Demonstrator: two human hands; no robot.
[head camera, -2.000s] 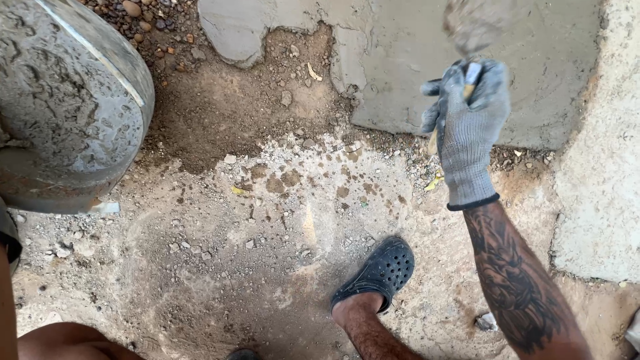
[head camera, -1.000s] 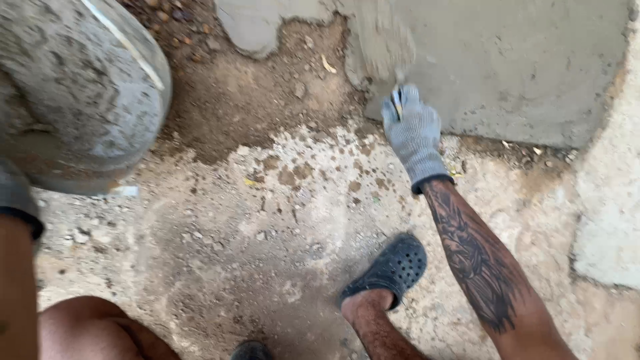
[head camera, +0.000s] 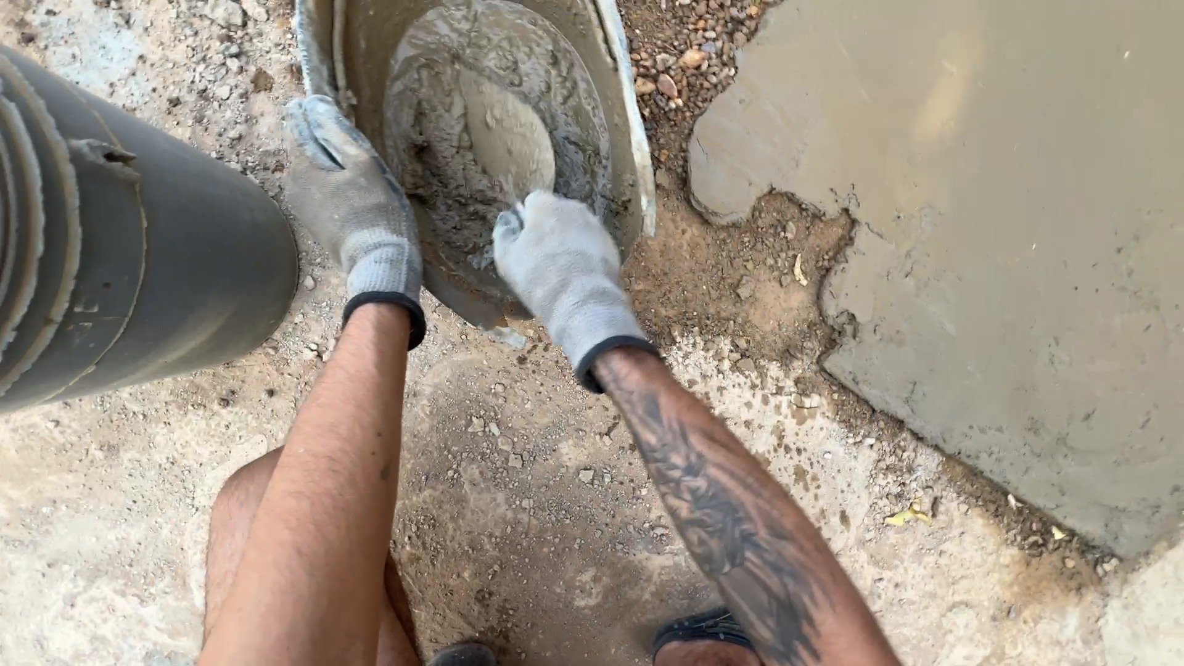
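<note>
Both my hands wear grey knitted work gloves with black cuffs. My right hand (head camera: 564, 264) is closed around the handle of a trowel (head camera: 509, 139), whose mortar-coated blade lies in the wet mortar (head camera: 435, 139) inside a bucket (head camera: 638, 129). The handle itself is mostly hidden by the glove. My left hand (head camera: 347, 194) grips the left rim of the bucket, which is tipped so that its mouth faces me. To the right, a smooth patch of wet mortar (head camera: 999, 231) with a ragged left edge covers the ground.
A dark cylindrical container (head camera: 185, 240) lies at the left edge of the view. Pebbles (head camera: 689, 60) and bare soil (head camera: 749, 287) lie between the bucket and the mortar patch. A pale slab edge (head camera: 1147, 610) shows at the lower right. My feet are at the bottom.
My right hand has moved left with the tool, from the mortar patch to the bucket. My left hand is now at the bucket's rim. The view has shifted left.
</note>
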